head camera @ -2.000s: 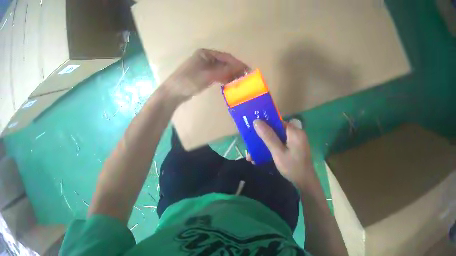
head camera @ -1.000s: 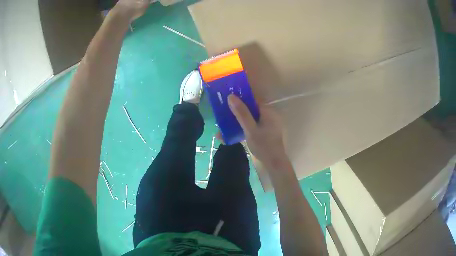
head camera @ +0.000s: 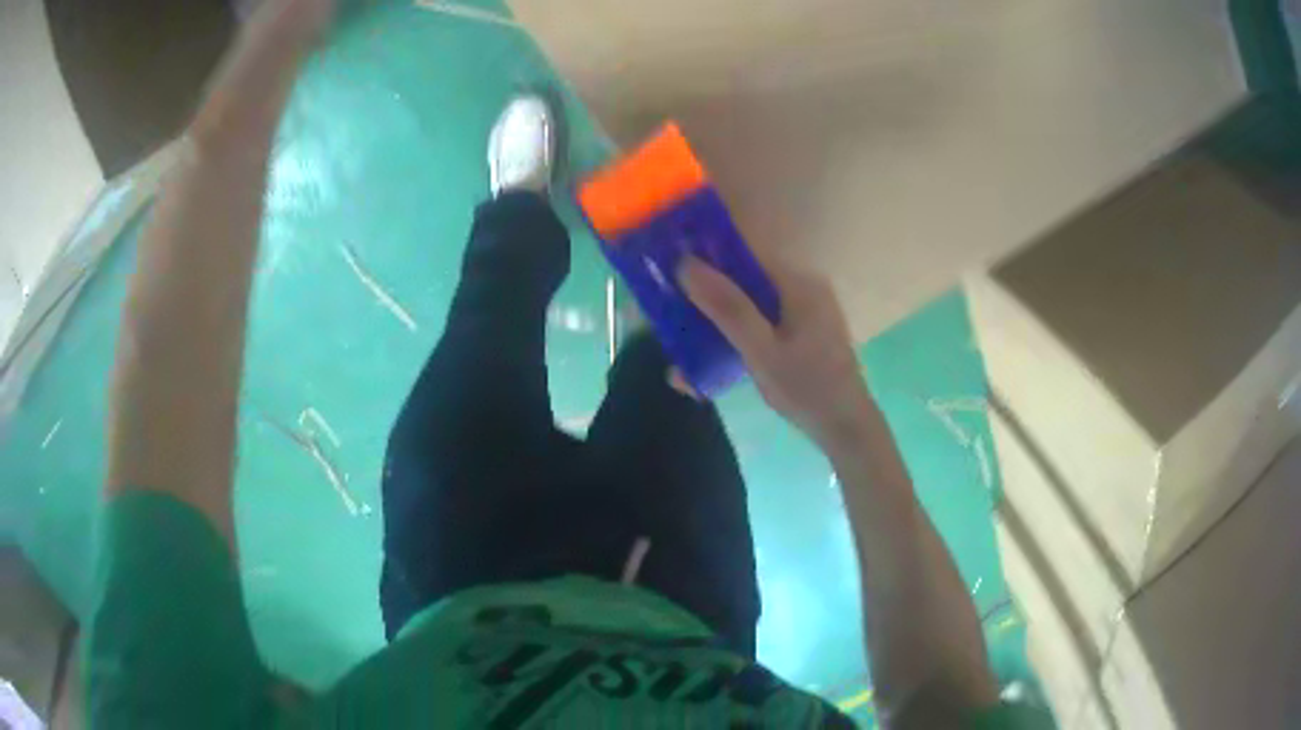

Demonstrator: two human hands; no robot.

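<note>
My right hand [head camera: 778, 335] is closed around the blue-purple body of the tape gun [head camera: 678, 257], thumb on top, its orange end pointing up and left. The tape gun is above the floor, beside the near left edge of a large brown carton [head camera: 927, 129], which is blurred and cut off by the top edge. My left arm reaches up at the left; my left hand is at or beyond the top edge and its fingers do not show.
Stacked brown cartons [head camera: 1092, 428] stand at the right. Another carton [head camera: 107, 86] is at the upper left. Thin cardboard strips [head camera: 377, 285] lie on the green floor [head camera: 328, 385] around my legs. One white shoe [head camera: 522, 146] shows ahead.
My left hand has moved from beside the tape gun up and left, out of view. My right hand still holds the tape gun, now further left. The large carton sits higher in the picture.
</note>
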